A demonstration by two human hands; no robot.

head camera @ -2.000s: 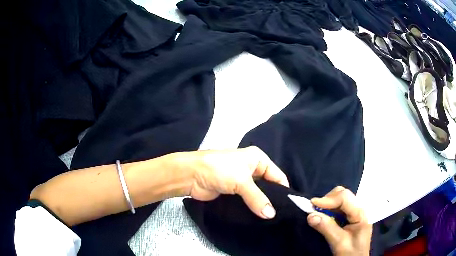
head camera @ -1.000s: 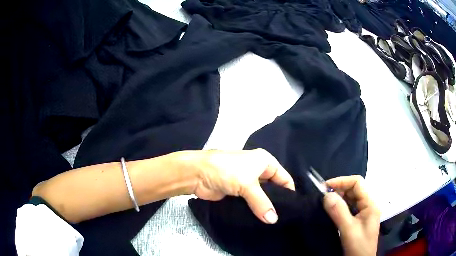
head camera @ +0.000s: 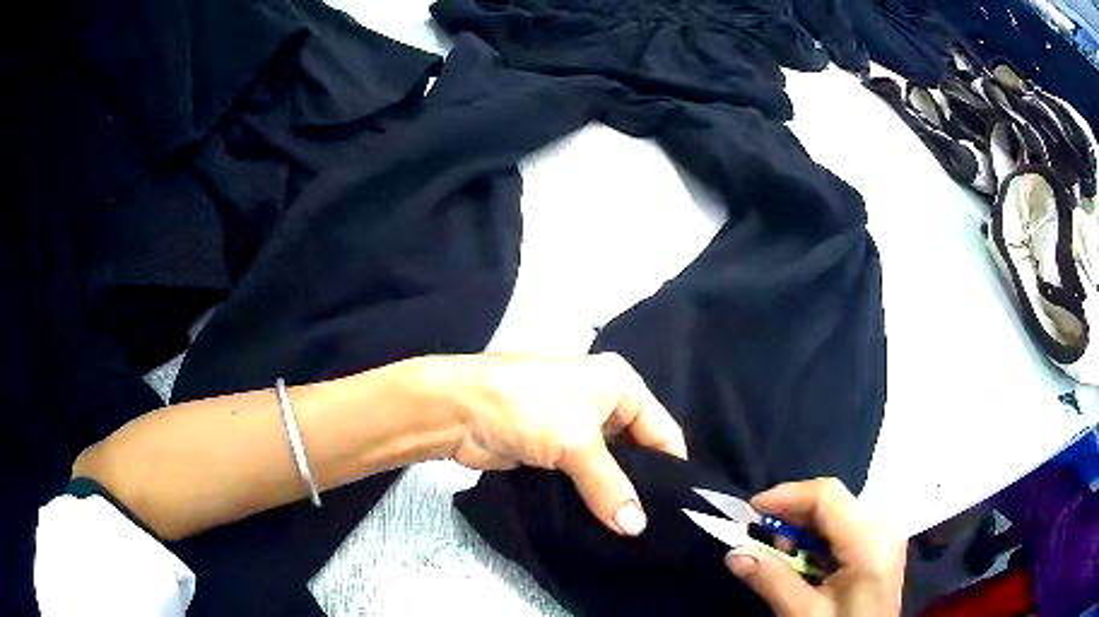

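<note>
The black trousers [head camera: 771, 313] lie with two wide legs spread on the white table. My left hand [head camera: 566, 434], with a bracelet on the wrist, pinches the lower end of the right-side leg between thumb and fingers. My right hand [head camera: 832, 542], cut off by the bottom edge, holds small thread snips [head camera: 735, 518] with a blue grip. The two silver blades are apart and point left at the black cloth, just right of my left thumb. No loose thread can be made out at the blades.
A pile of black garments [head camera: 109, 217] is heaped at the left. Dark-edged cream looped pieces [head camera: 1034, 229] lie at the right on the white table [head camera: 940, 362]. Purple cloth [head camera: 1067, 530] and something red [head camera: 994, 595] show below the table's edge at the lower right.
The snips swung up off the cloth edge a second ago and are now lower, with blades visibly apart. My left hand has shifted slightly left and keeps its pinch.
</note>
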